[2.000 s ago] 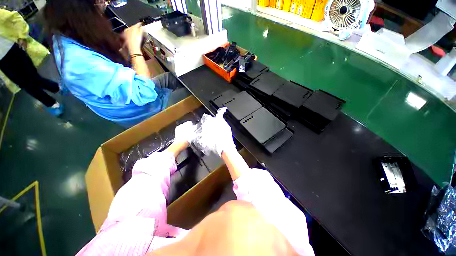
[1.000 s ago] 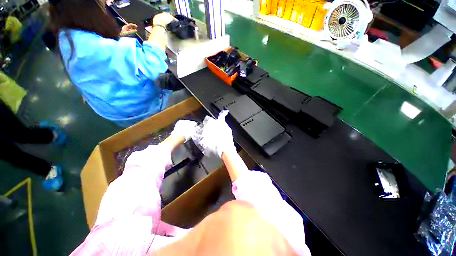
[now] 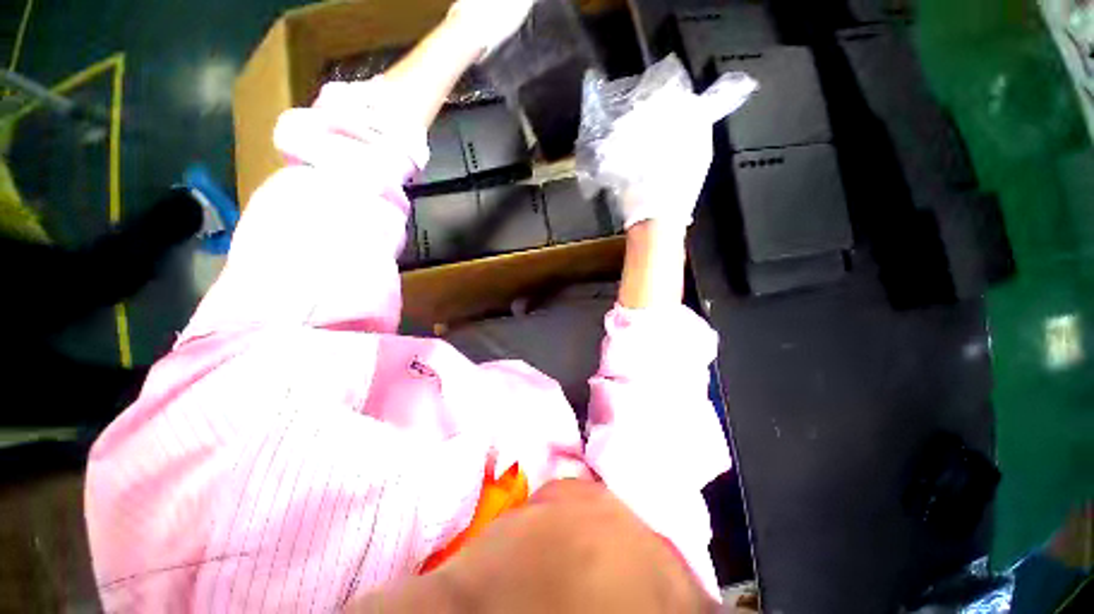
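My left hand, in a white glove and close to the top edge of the picture, holds a black plastic housing with clear film over it, above the carton. My right hand, also white-gloved, is at the carton's right side and holds a bunched clear poly bag. Its fingertips are partly hidden by the film. Black housings lie in rows in the carton, with slots near their edges. Shiny film shows at the carton's back left.
Unwrapped black housings lie in overlapping rows on the black bench to the right. A dark object and a silvery film bundle are at the bench's near end. A person's dark leg and blue shoe are at left.
The view has tilted down, so the coworker's body and the orange bin are out of the picture. My hands have moved apart, and a film-covered housing now shows at my left hand.
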